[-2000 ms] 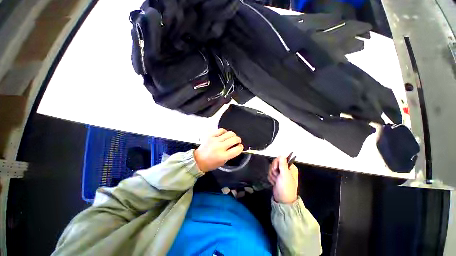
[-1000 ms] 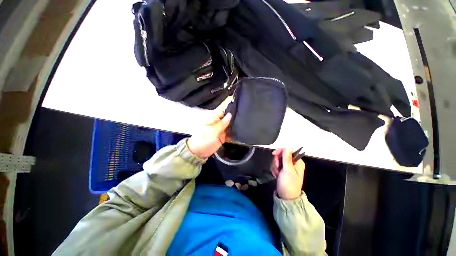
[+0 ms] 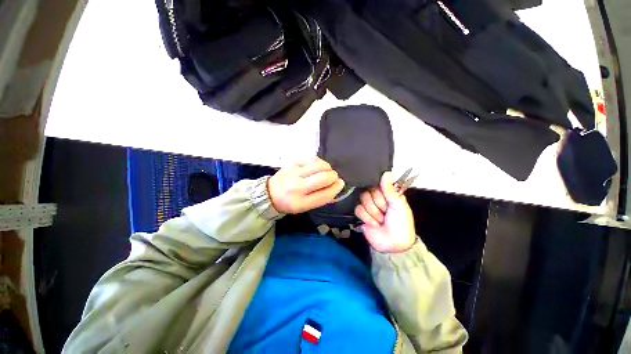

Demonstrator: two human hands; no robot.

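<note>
A black rounded-square pouch (image 3: 357, 144) is held up flat at the near edge of the white table (image 3: 242, 142). My left hand (image 3: 306, 187) grips its lower left corner. My right hand (image 3: 387, 213) is at its lower right corner and holds thread snips (image 3: 405, 180), their pointed blades sticking out up and to the right. The right fingertips are close to the pouch edge; whether they pinch it I cannot tell.
A bunched black heap with bright zips (image 3: 242, 66) lies at the back left. Long black panels (image 3: 443, 76) stretch to the right. Another black pouch (image 3: 587, 167) lies at the right corner. A blue plastic crate (image 3: 166, 190) stands below the table edge, left.
The pouch was lifted off the table, then turned and lowered slightly, now showing a plain face. My right hand has moved up to its lower corner, and the snips' blades now show. The view has shifted.
</note>
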